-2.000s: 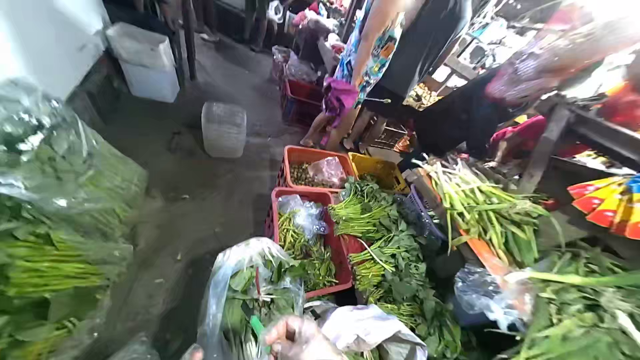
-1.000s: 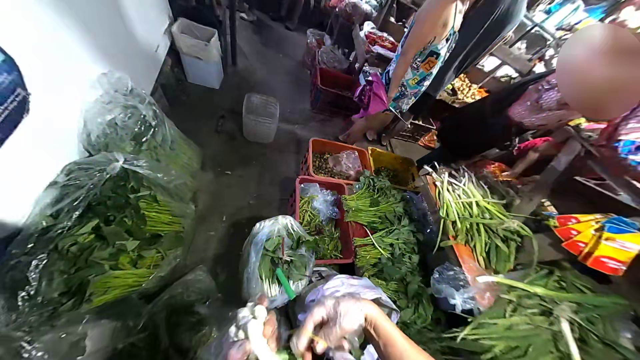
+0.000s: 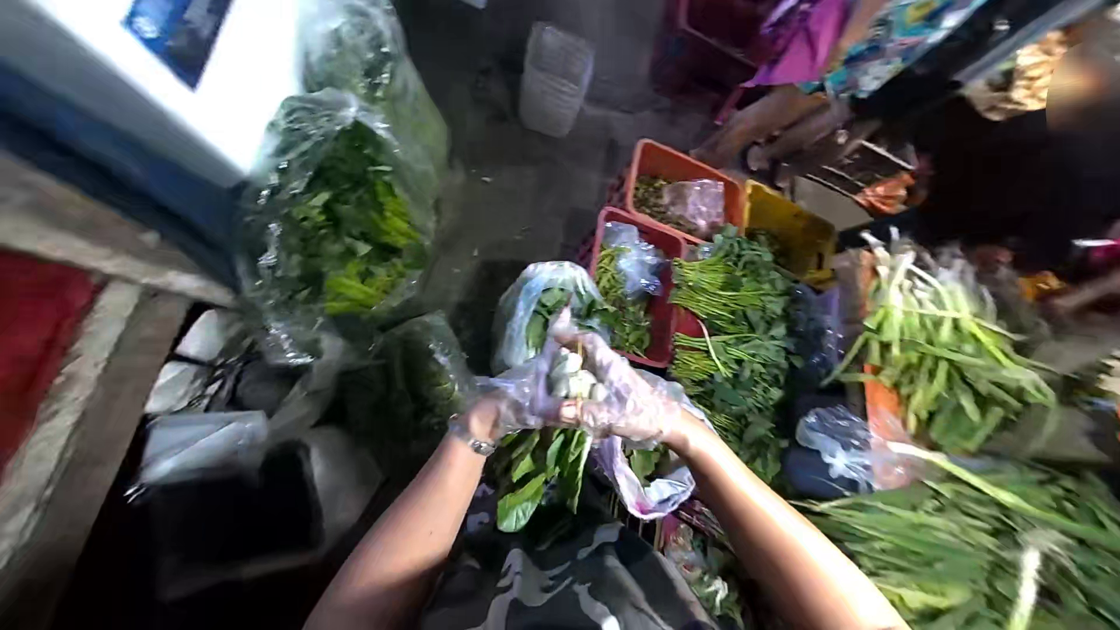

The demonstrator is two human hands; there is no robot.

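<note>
A bunch of leafy greens with white stem ends [image 3: 573, 378] is held between my two hands, its leaves hanging toward my lap. My left hand [image 3: 523, 385], in a clear plastic glove, grips the bunch from the left. On the right, my right hand [image 3: 626, 398], gloved too, closes around the stems with its fingers against the bunch. Just beyond the hands stands a clear plastic bag of greens [image 3: 547, 284]. A white and purple plastic bag [image 3: 656, 494] lies open below my right hand.
Red crate [image 3: 669, 241], orange crate [image 3: 682, 157] and yellow crate [image 3: 787, 227] stand ahead. Bundled greens [image 3: 744, 350] and long-leaved stalks [image 3: 945, 350] lie at right. Large plastic bags of greens [image 3: 350, 227] stand at left, near a wooden frame [image 3: 79, 420]. A person stands beyond the crates.
Both hands have come together around the bunch, now upright with its stem ends up. The green-handled tool seen near the bag earlier is no longer visible. The view has turned and tilted down.
</note>
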